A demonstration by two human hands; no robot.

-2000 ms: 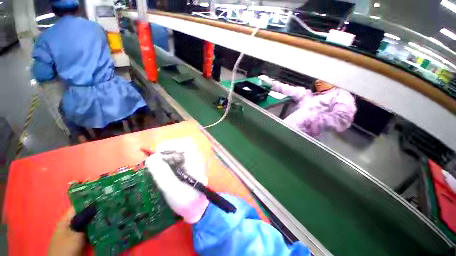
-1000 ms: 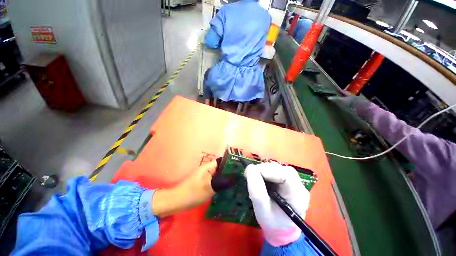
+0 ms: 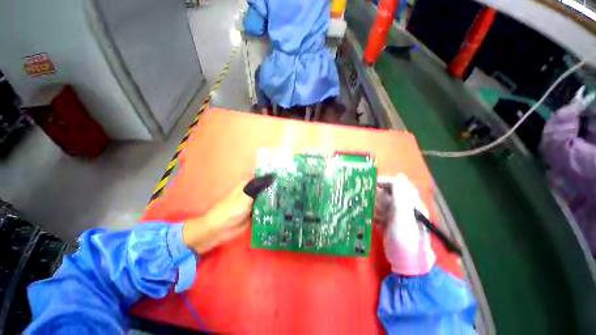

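A green circuit board [image 3: 314, 206] is held over the red-orange foam pad [image 3: 287, 294], its flat side with small dark chips and silvery dots facing me. My left hand [image 3: 225, 212], bare with a black cot on the thumb, grips the board's left edge. My right hand [image 3: 404, 226], in a white glove with a pinkish wrist, is at the board's right edge; its fingertips are partly hidden or blurred. A slim black marker pen [image 3: 438, 232] sticks out of the right hand toward the lower right.
A green conveyor belt [image 3: 487, 190] runs along the right, with red-wrapped posts [image 3: 381, 33] and a white cord [image 3: 503, 139]. A person in blue [image 3: 297, 52] sits ahead. A person in pinkish purple [image 3: 572, 154] is across the belt. A red box [image 3: 70, 124] stands left.
The board has turned from tilted to squarely facing me. My right hand has moved from the board's face to its right edge. The purple sleeve has drawn back from the belt.
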